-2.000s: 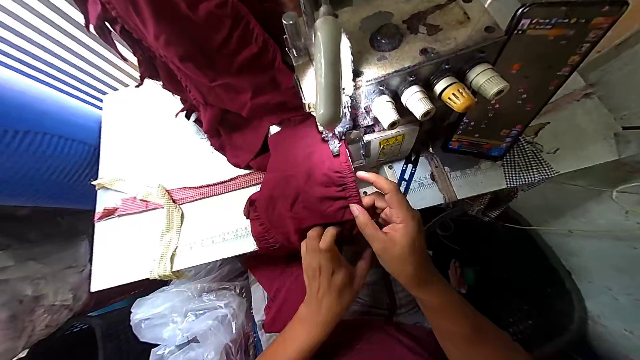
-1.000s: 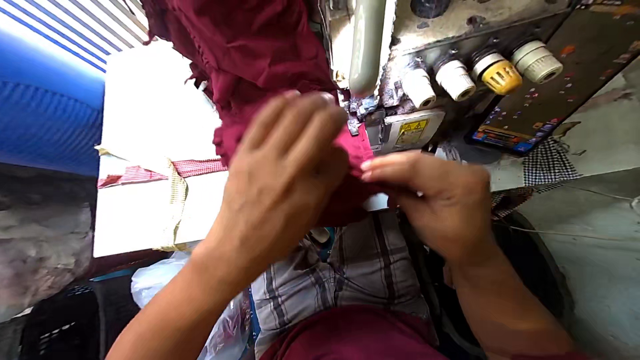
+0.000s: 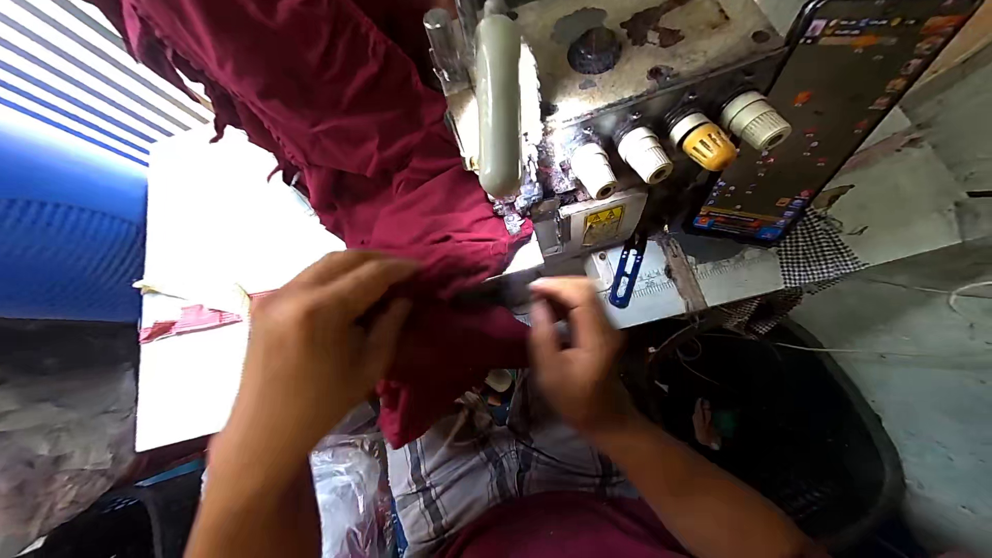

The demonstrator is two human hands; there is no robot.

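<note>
Maroon fabric [image 3: 434, 209] runs from the upper left down under the presser area of an overlock sewing machine [image 3: 620, 70] and hangs over the table's front edge. My left hand [image 3: 325, 325], blurred, grips the fabric left of the machine's needle area. At the fabric's right edge, my right hand [image 3: 573, 341] pinches it between thumb and fingers, in front of the machine. Blue thread snips [image 3: 627, 273] lie on the table just beyond my right hand. The needle itself is hidden.
White table [image 3: 186, 403] at left holds a red checked strip [image 3: 194, 319]. A phone [image 3: 821, 124] leans right of the tension knobs [image 3: 645, 155]. A black bin [image 3: 845, 434] stands lower right, a clear plastic bag [image 3: 349, 496] lower left. Blue plastic [image 3: 70, 232] is at far left.
The fabric's lower part, spread flat before the machine two seconds ago, is now bunched between my hands. My left hand has come up from below the table edge onto the fabric at left.
</note>
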